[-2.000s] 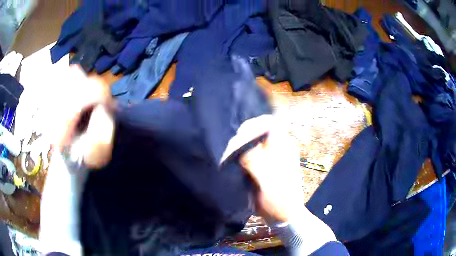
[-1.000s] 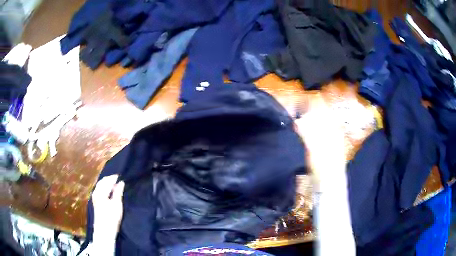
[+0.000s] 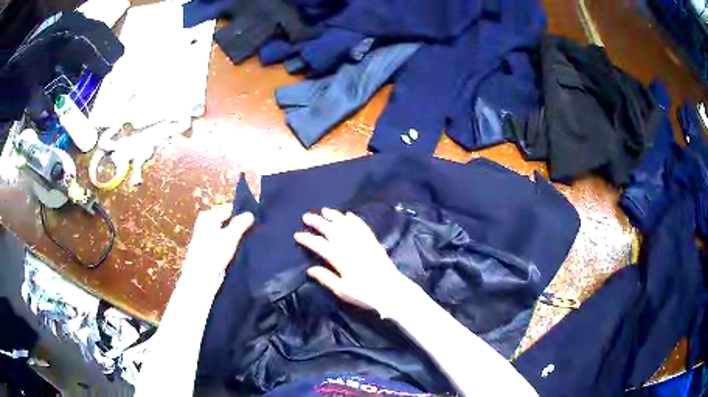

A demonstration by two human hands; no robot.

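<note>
A dark navy jacket (image 3: pixel 318 190) lies spread on the brown table in front of me, its shiny crinkled lining (image 3: pixel 458 267) facing up. My left hand (image 3: pixel 221 236) is at the jacket's left edge, thumb and fingers at the cloth near a pointed corner; whether it pinches the cloth is hard to tell. My right hand (image 3: pixel 345 260) lies on the jacket with its fingers spread, over the border between matte facing and lining. A small pale mark shows on the jacket near the middle. No needle or thread can be made out.
Navy garments (image 3: pixel 419 101) and a blacker one (image 3: pixel 594 108) are heaped at the back. Another navy sleeve (image 3: pixel 590 333) lies at right, near small brass-coloured snips (image 3: pixel 559 301). At left are white fabric (image 3: pixel 159 70), yellowish-handled scissors (image 3: pixel 109 169), a thread spool (image 3: pixel 75 122) and a corded cutter (image 3: pixel 46 167).
The jacket, lifted and blurred earlier, now lies spread wider with its facing showing. My right hand has come onto the cloth, and my left hand has moved up its left edge. The view has shifted left.
</note>
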